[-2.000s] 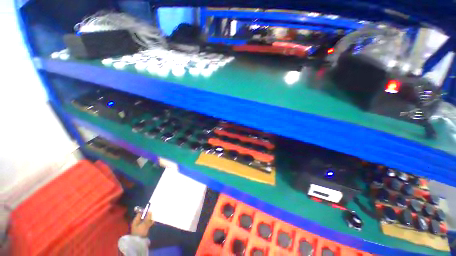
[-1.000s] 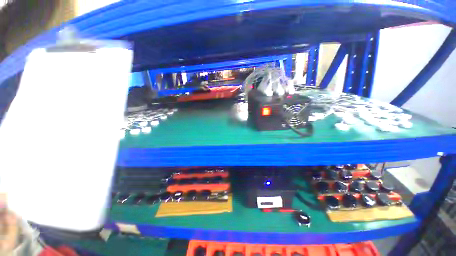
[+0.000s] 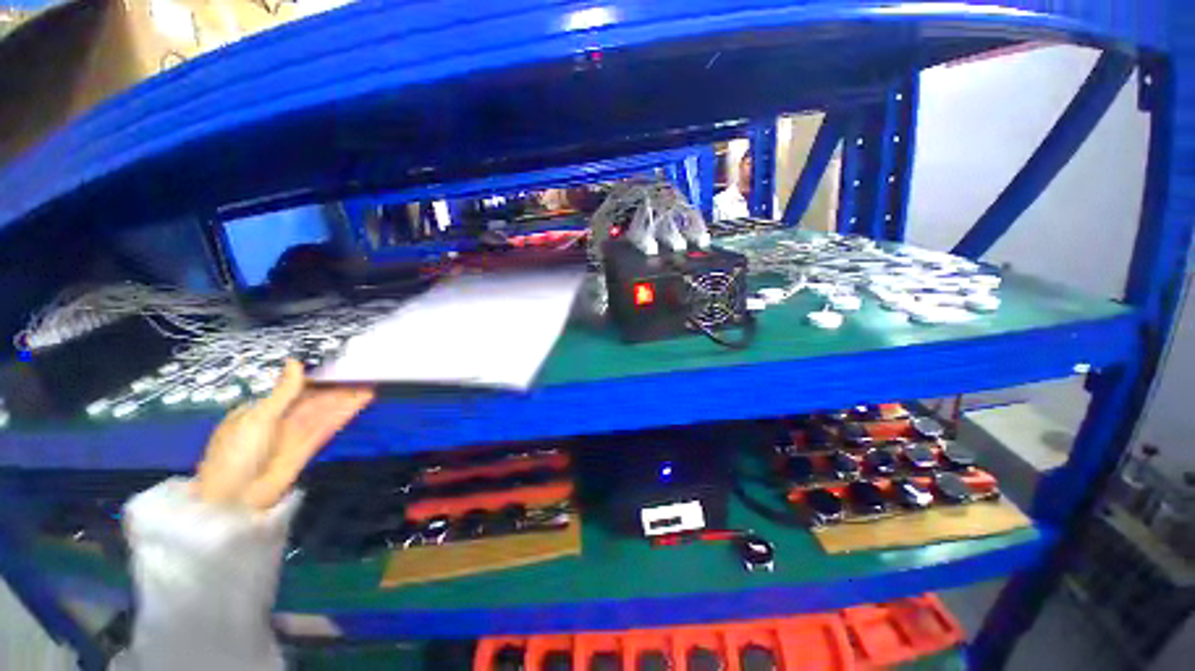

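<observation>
My left hand point(image 3: 269, 439), in a white sleeve, holds a white clipboard with paper point(image 3: 459, 330) by its near left edge. The clipboard lies almost flat at the upper green shelf point(image 3: 813, 351), its front edge over the blue beam. An orange tray point(image 3: 839, 640) with black round units in its pockets shows at the bottom edge, below the lower shelf. My right hand is not in view.
A black power box point(image 3: 675, 291) with a red light stands on the upper shelf, with white cables point(image 3: 917, 282) to its right. On the lower shelf are black round units point(image 3: 872, 496), another black box point(image 3: 671, 485) and brown cardboard point(image 3: 485, 548).
The clipboard has gone from upright at the left to nearly flat on or just above the upper shelf, moving right with my left hand. The view has shifted slightly.
</observation>
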